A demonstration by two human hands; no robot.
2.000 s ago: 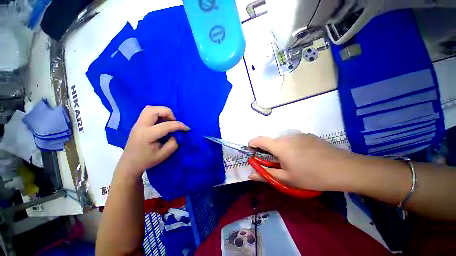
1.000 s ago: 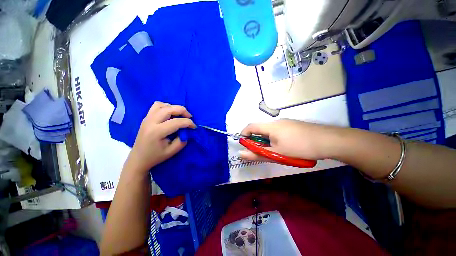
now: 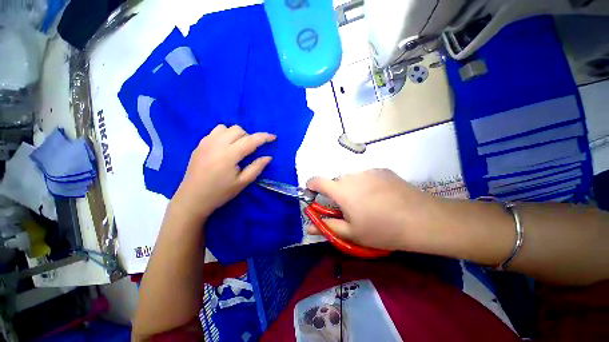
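A large bright blue cut panel point(image 3: 267, 87) with pale grey-blue strips at its left lies on the white table. My left hand point(image 3: 224, 163) rests on the panel with thumb and forefinger apart; whether it pinches any cloth cannot be seen. My right hand point(image 3: 370, 204) holds scissors point(image 3: 344, 244) with red-orange handles. The blades point left over the panel, with their tips close below my left fingertips.
The blue lamp point(image 3: 306, 50) hangs over the panel's upper right. The sewing machine's needle plate point(image 3: 417, 100) is beyond. A blue stack with pale strips point(image 3: 527, 127) lies right. Small folded pieces point(image 3: 67, 163) are far left. A blue basket point(image 3: 270, 284) stands below the table edge.
My left fingers have opened from their pinch and moved slightly up and right. The scissors are still in my right hand, with their blades spread a little and handles tilted lower.
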